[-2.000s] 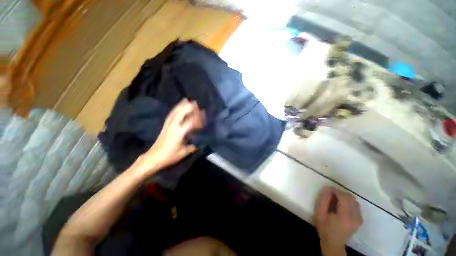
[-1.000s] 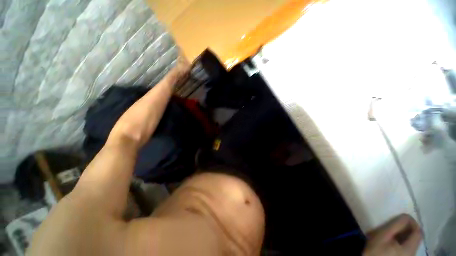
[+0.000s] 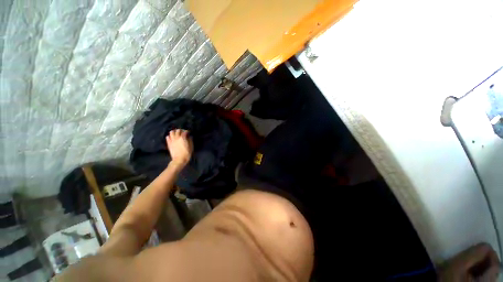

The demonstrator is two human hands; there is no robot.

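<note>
A heap of dark navy or black cloth [image 3: 212, 148] lies low beside the wearer, against the wall side. My left hand [image 3: 179, 147] is on top of the heap, its fingers bent onto the cloth; whether they grip it cannot be told. My right hand [image 3: 474, 267] is at the bottom right on the white table edge, curled, blurred and partly cut off by the picture's edge; a dark patch shows between its fingers. The white sewing table [image 3: 386, 93] shows at right, with part of the machine bed [image 3: 485, 143] and its dark slit.
A brown board [image 3: 265, 27] juts out at the table's left end. A white brick-pattern wall [image 3: 83, 82] stands behind the heap. A wooden-edged box or shelf [image 3: 99, 195] is at lower left. Something red [image 3: 242, 124] shows beside the heap. The wearer's dark-clothed legs are under the table edge.
The view has swung left and down from the sewing area. The garment on the table is out of view. My left hand has moved from that garment to the dark heap.
</note>
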